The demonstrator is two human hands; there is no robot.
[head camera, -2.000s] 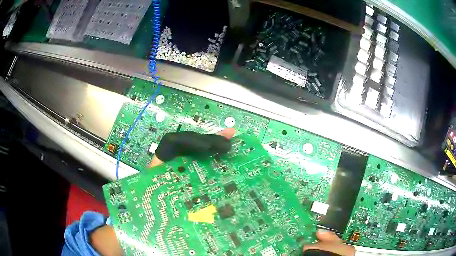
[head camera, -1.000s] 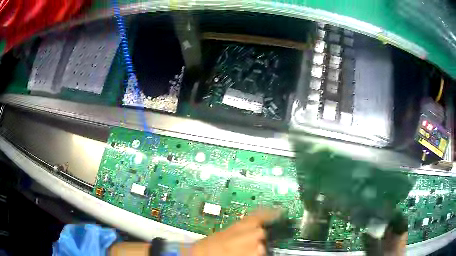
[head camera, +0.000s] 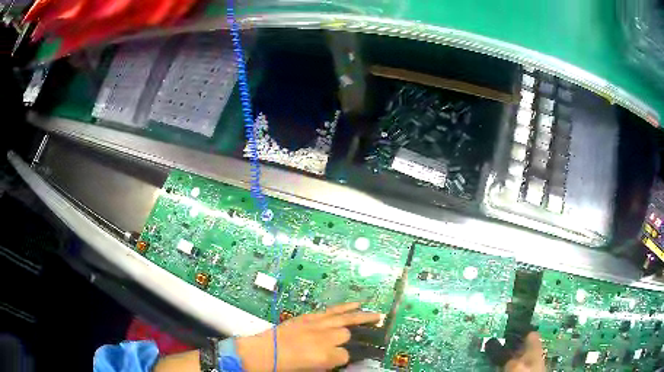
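Green circuit boards lie side by side on the conveyor; one board lies face up between my hands, with white circles on it. My left hand is palm down at its left side, fingers apart, index finger stretched over the narrow gap to the neighbouring board. Its lower fingers meet a dark patch, perhaps black finger cots. A dark watch and light blue band are on that wrist. My right hand, cut off by the lower edge, has a black-covered finger at the board's lower right, beside a white part. Its grip is unclear.
Above the metal rail are a black bin of small white pieces, a bin of dark parts, a clear tray of silvery blocks and grey trays. A blue coiled cord hangs across the left boards.
The board held up two seconds ago, blurred in motion a second ago, is no longer raised; a board lies flat between my hands. My right hand has moved down and left since a second ago.
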